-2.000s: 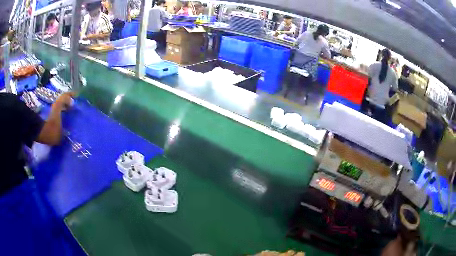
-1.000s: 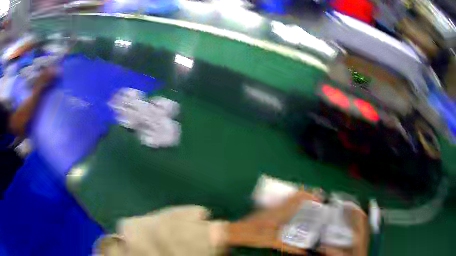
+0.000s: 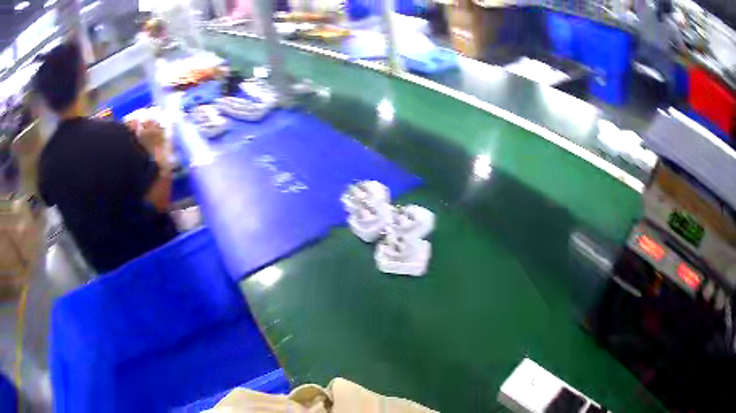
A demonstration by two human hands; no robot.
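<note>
Several white plug adapters lie in a cluster on the green bench, pins up, at the corner of the blue mat; the nearest adapter is fully on the green. The white end of the power strip, with black square outlets, shows at the bottom right edge, cut off by the frame. Neither of my hands is in view. Only beige cloth of my clothing shows at the bottom edge.
The blue mat lies left of the adapters. A blue bin stands beside the bench. A person in black is at the far left. The red-lit meter and green-lit instrument stand at right.
The view has swung left, so the adapters and meter sit further right. The hands and grey-white adapters seen a second ago are out of the picture. The power strip end has come into view.
</note>
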